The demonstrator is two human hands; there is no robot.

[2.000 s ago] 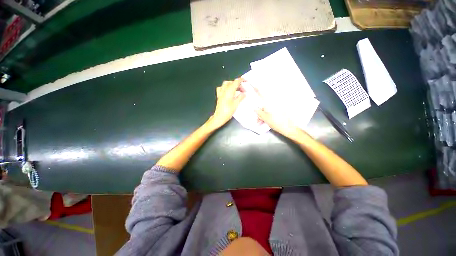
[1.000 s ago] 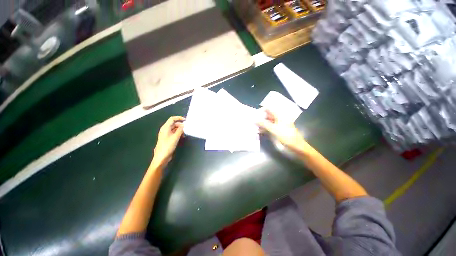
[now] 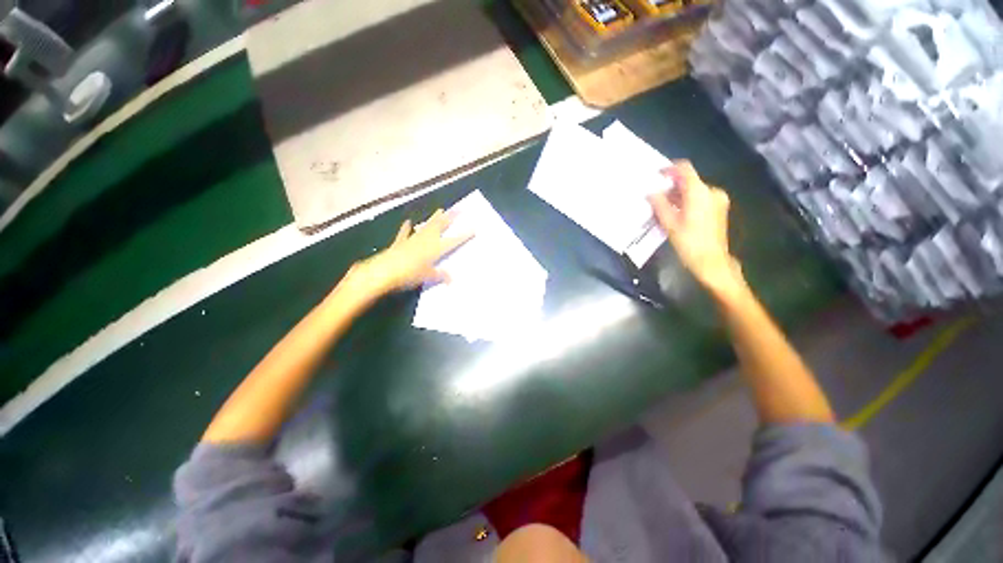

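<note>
A small overlapping pile of white sheets (image 3: 495,284) lies on the dark green bench. My left hand (image 3: 412,255) rests on the pile's upper left part with its fingers spread. My right hand (image 3: 687,209) is at the right with fingertips together at the edge of another white sheet (image 3: 588,181). That sheet covers most of the printed label sheet (image 3: 647,244), whose lower corner shows. The white backing paper (image 3: 638,148) lies partly behind the sheet. A thin dark pointed tool (image 3: 636,288) lies between the pile and the label sheet.
A pale grey-beige board (image 3: 385,110) lies beyond the bench's pale edge strip. A brown wooden board (image 3: 627,79) at the top carries a clear tray with orange-black items (image 3: 605,13). A tall grey-white stacked mass (image 3: 869,143) stands at the far right.
My right hand has moved right and up, and a white sheet now lies there over the label sheet, apart from the pile. My left hand has moved from the sheets' left edge onto the pile.
</note>
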